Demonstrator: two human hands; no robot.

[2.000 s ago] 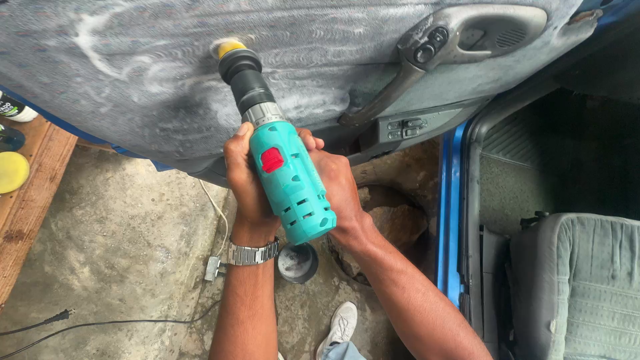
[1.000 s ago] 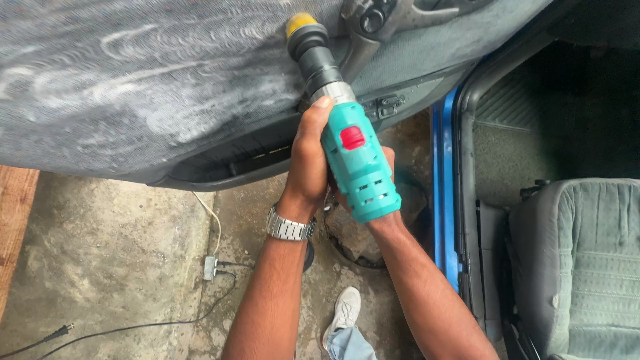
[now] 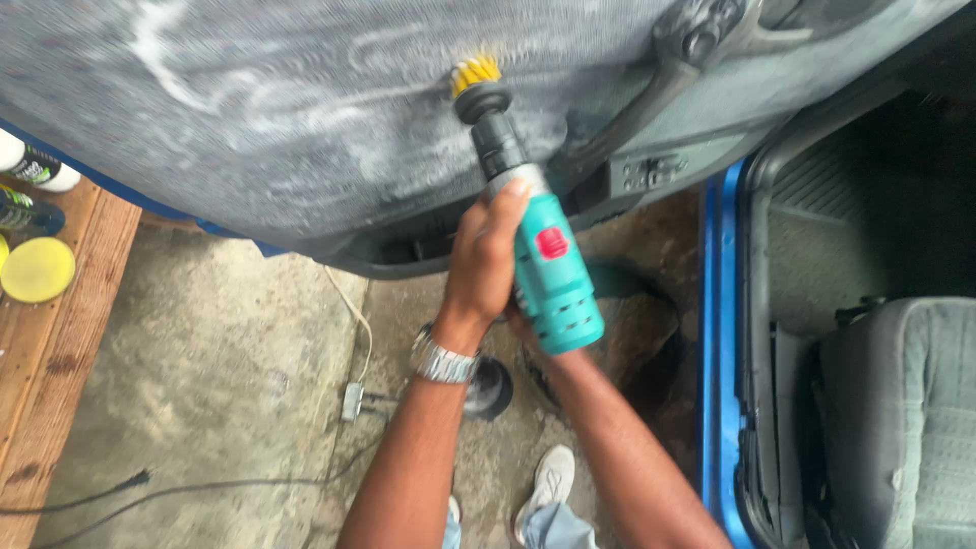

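A teal power drill [image 3: 560, 278] with a red button lies diagonally between my hands. My left hand [image 3: 484, 259], with a metal-band watch on its wrist, grips the drill's front near the grey collar. Mostly hidden beneath the drill body is my right hand [image 3: 522, 316], whose forearm comes in from the lower right; its fingers cannot be seen. At the drill's tip a yellow-bristled brush [image 3: 474, 74] touches the grey fabric of a car door panel [image 3: 305, 137], which has whitish foam streaks.
Right of the brush is the door's pull handle [image 3: 640, 114]. A wooden bench [image 3: 84, 282] at left bears bottles and a round yellow pad [image 3: 38, 269]. Cables [image 3: 229, 484] and a dark bowl [image 3: 488, 389] lie on the concrete floor. A car seat [image 3: 900, 412] stands at right.
Between one second ago and now, the brush has moved left across the panel, away from the pull handle. Both hands have stayed with the drill.
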